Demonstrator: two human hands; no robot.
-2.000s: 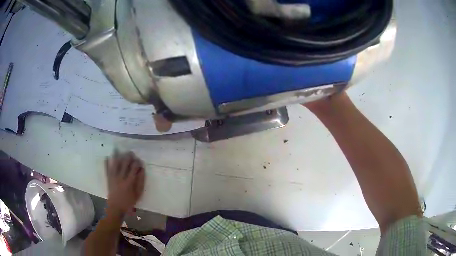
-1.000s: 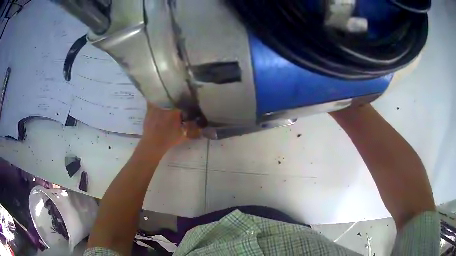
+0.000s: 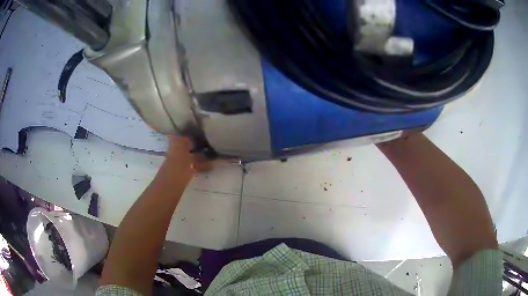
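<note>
The straight knife cutting machine [image 3: 231,63], silver and blue, fills the upper middle, with a thick black power cable [image 3: 324,75] coiled on it. My left hand [image 3: 186,153] is at the lower front of its silver body, partly hidden behind it; its fingers' hold cannot be made out. My right forearm runs up under the blue end of the machine, and the right hand is hidden behind it. The fabric lay under its white paper marker [image 3: 118,110] lies at the left, with a dark stepped and curved edge. The blade and base plate are hidden.
Two dark fabric scraps [image 3: 81,185] lie on the white table [image 3: 289,214] near its left front edge. A curved dark strip [image 3: 69,75] shows within the paper. A white bucket [image 3: 87,240] holding dark scraps stands beside the table at lower left.
My left hand has moved from the open table up to the machine's lower front. Two dark scraps have appeared near the table's left front edge. The machine has shifted slightly and now hides its base plate.
</note>
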